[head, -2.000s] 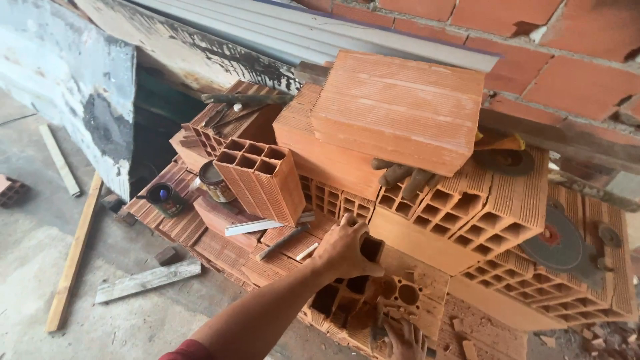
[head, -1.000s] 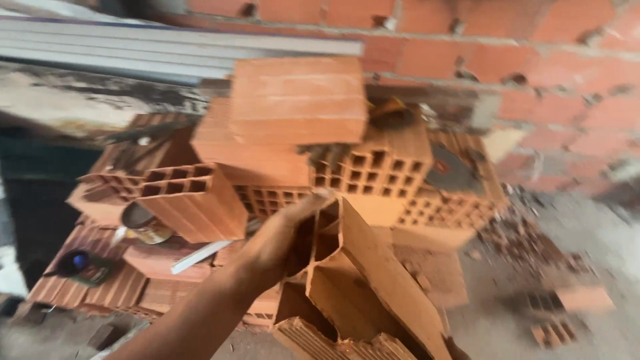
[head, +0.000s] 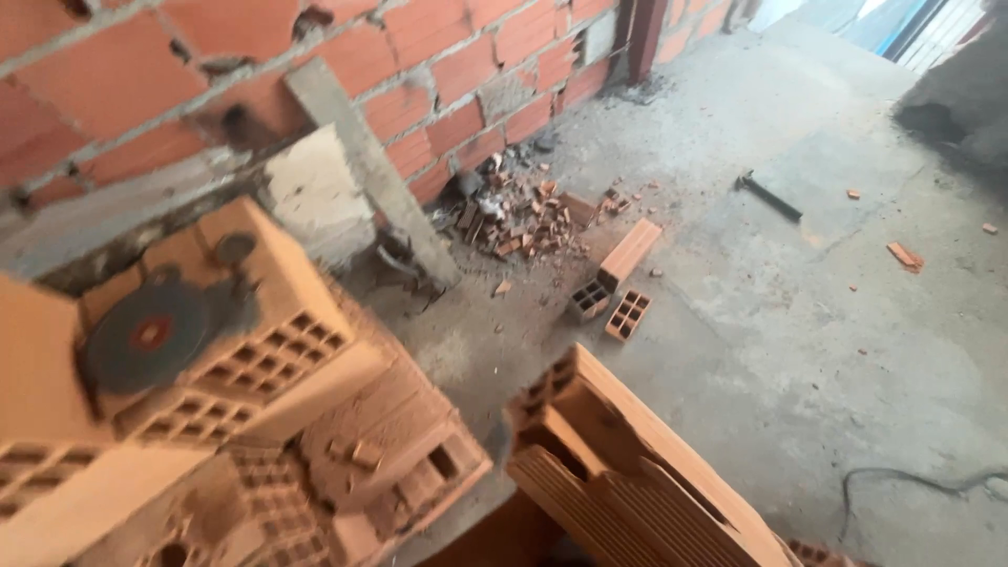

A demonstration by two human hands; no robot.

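A broken hollow clay block point(head: 630, 465), its inner cells exposed along one side, is at the bottom centre-right of the head view. Neither of my hands can be made out; a dark, blurred patch lies below the block at the lower edge. To the left, hollow clay blocks point(head: 299, 362) are stacked, with a grey abrasive disc point(head: 147, 335) with a red centre lying on one of them. Small clay fragments point(head: 366, 454) are scattered on the lower blocks beside the stack.
A brick wall point(head: 354, 55) runs behind, with a board point(head: 370, 169) leaning on it. Rubble point(head: 535, 216) is heaped at its foot. Small hollow block pieces point(head: 628, 315), a dark hammer-like tool point(head: 770, 197) and a black cable point(head: 906, 476) lie on the concrete floor point(head: 772, 331).
The view has swung far to the right. My left hand, on the broken block one second ago, is out of view. The block has left its place in front of the stack.
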